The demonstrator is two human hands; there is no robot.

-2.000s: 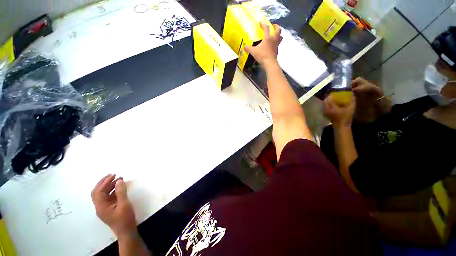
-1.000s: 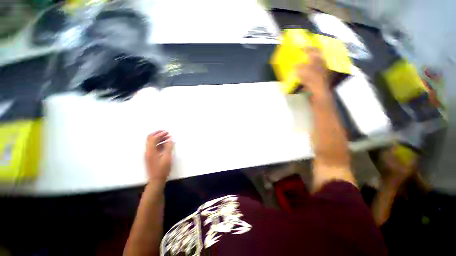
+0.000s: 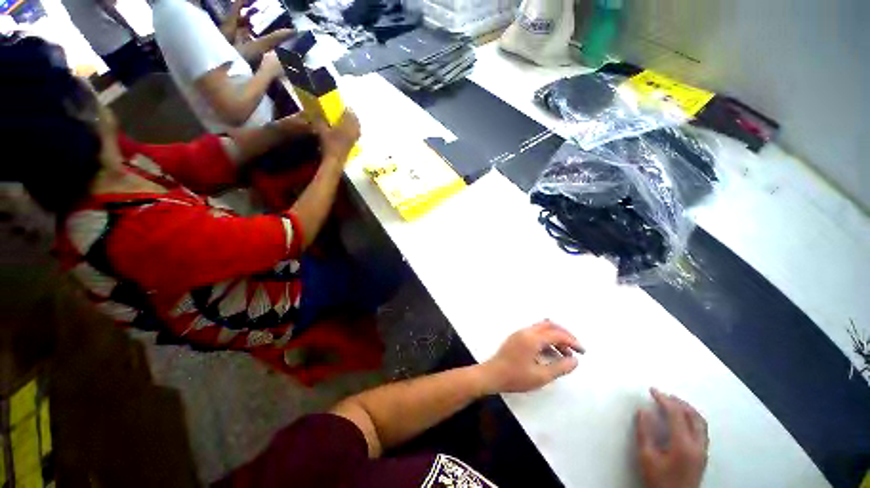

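My left hand (image 3: 536, 357) is over the white table top near its front edge, fingers loosely curled, holding nothing that I can see. My right hand (image 3: 672, 440) is over the table to its right, slightly blurred, at the bottom of the view, with nothing visible in it. Beyond my hands a clear poly bag (image 3: 701, 187) spills a tangled heap of black handles (image 3: 611, 233). A flat yellow carton (image 3: 412, 181) lies on the table to the left, in front of the neighbouring worker.
The white table (image 3: 477, 257) has a black strip (image 3: 754, 319) along it. A person in red (image 3: 191, 210) sits at the left, holding a yellow-and-black carton (image 3: 320, 91). Stacked dark blanks (image 3: 434, 67) lie further up. Thin black pieces (image 3: 859, 348) lie at the far right.
The view has swung left to the neighbouring worker. My right hand has let go of the yellow cartons and come back near my left hand. Those cartons are out of view.
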